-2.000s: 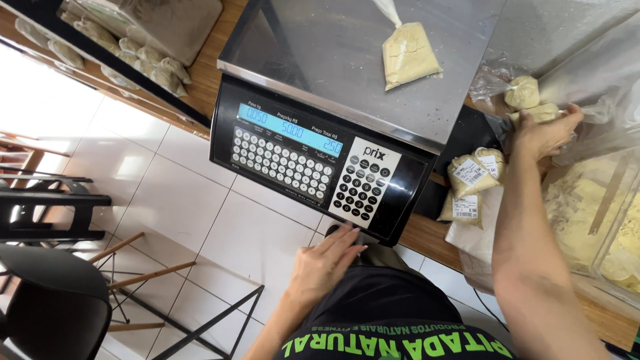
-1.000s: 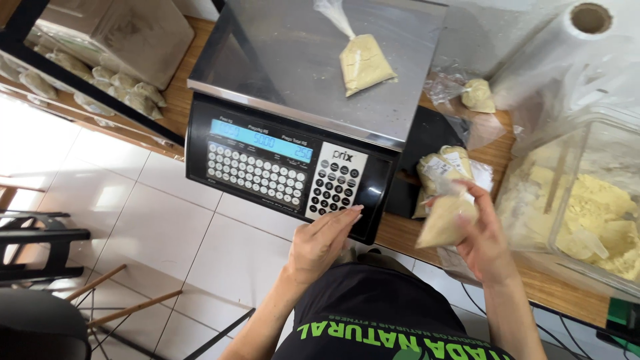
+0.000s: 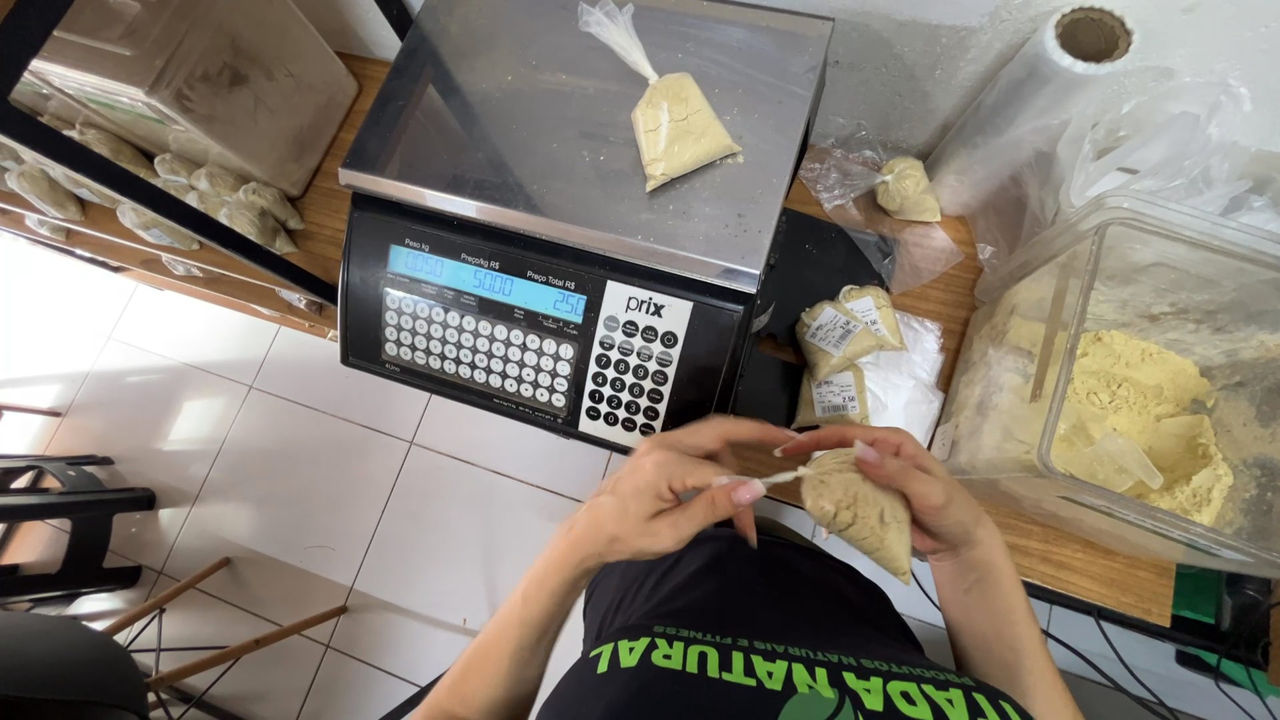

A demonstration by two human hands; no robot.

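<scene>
My right hand [image 3: 925,490] holds a small plastic bag of beige powder [image 3: 858,510] in front of my torso. The fingers of my left hand [image 3: 680,490] pinch the bag's twisted plastic neck. Beyond them stands a digital price scale [image 3: 540,320] with its display lit. On its metal plate lies another bag of pale yellow powder [image 3: 682,130], its gathered neck pointing away from me. Several labelled bags of powder [image 3: 838,335] lie right of the scale, beside white plastic bags [image 3: 905,375].
At the right stands a clear tub [image 3: 1060,400] of yellow powder with a scoop [image 3: 1115,460] inside. Behind it are a plastic film roll [image 3: 1040,110] and a small bag [image 3: 907,190]. At the left, filled bags [image 3: 240,205] surround a large container [image 3: 200,80]. Cables hang at lower right.
My left hand has left the scale's keypad edge and now grips the bag's neck. My right hand, earlier reaching over the counter at the right, has brought a bag in front of my torso.
</scene>
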